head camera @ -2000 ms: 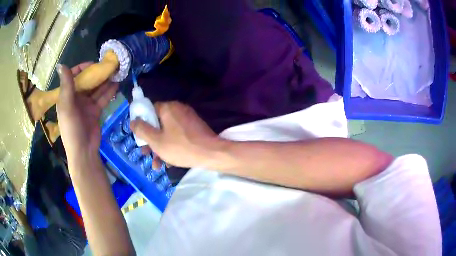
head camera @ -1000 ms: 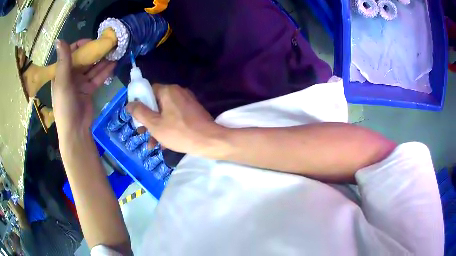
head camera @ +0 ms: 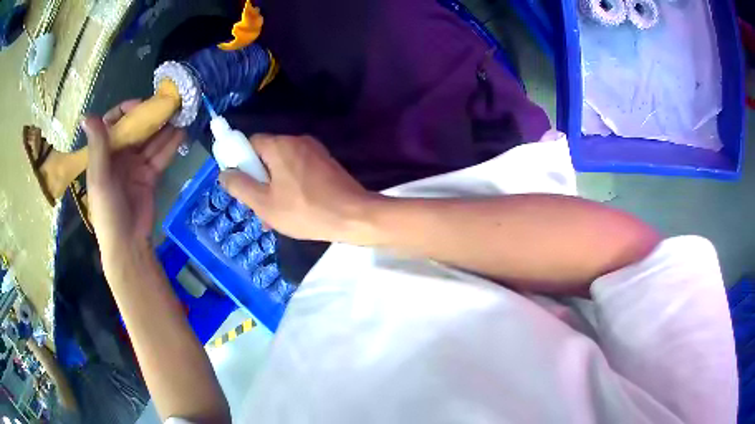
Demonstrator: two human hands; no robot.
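Observation:
My left hand holds a tan leg of the figure lower body, fingers around its underside. The leg ends in a brown sandal at the left. A whitish bumpy cuff ring sits around the leg against the blue shorts. An orange sash sticks up from the shorts. My right hand grips a white glue bottle. Its thin blue tip is at the edge between cuff ring and shorts; exact contact cannot be told.
A blue bin of blue leg pieces lies below my hands. Another blue bin at the upper right holds cuff rings on a white liner. A tan table curves along the left. Dark purple cloth covers my lap.
The figure has shifted slightly and turned in my left hand. The glue bottle has tilted more to the left, its tip following the cuff's edge. My right hand keeps its grip.

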